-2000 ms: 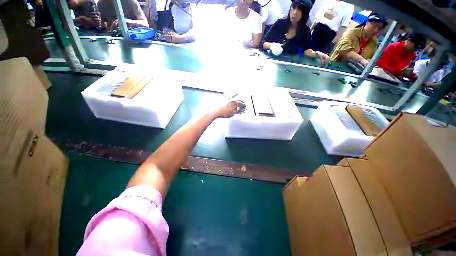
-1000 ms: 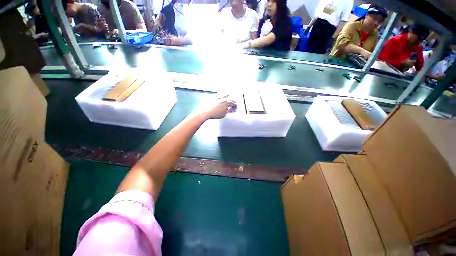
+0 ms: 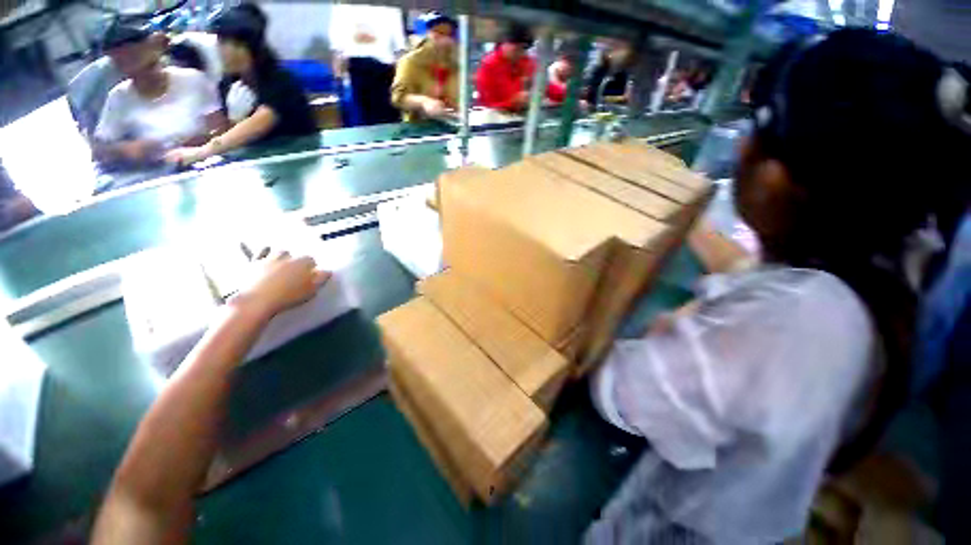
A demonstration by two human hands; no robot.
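Note:
My left hand (image 3: 290, 283) is over the top of a white foam block (image 3: 293, 328) on the green conveyor, toward the block's right side. The hand is blurred; whether its fingers grip anything cannot be told. A small flat box (image 3: 221, 271) lies in the block's overexposed top, left of the hand. My right hand is not in view.
Brown cartons (image 3: 484, 367) stand stacked in steps right of the block. A person in a white shirt (image 3: 745, 367) is close at the right. Other foam blocks show at the left edge (image 3: 16, 399) and behind the cartons (image 3: 410, 229). Seated workers are opposite.
The view has swung right, bringing the person in white into sight. My left hand has shifted from the left side of the block's top to its right side.

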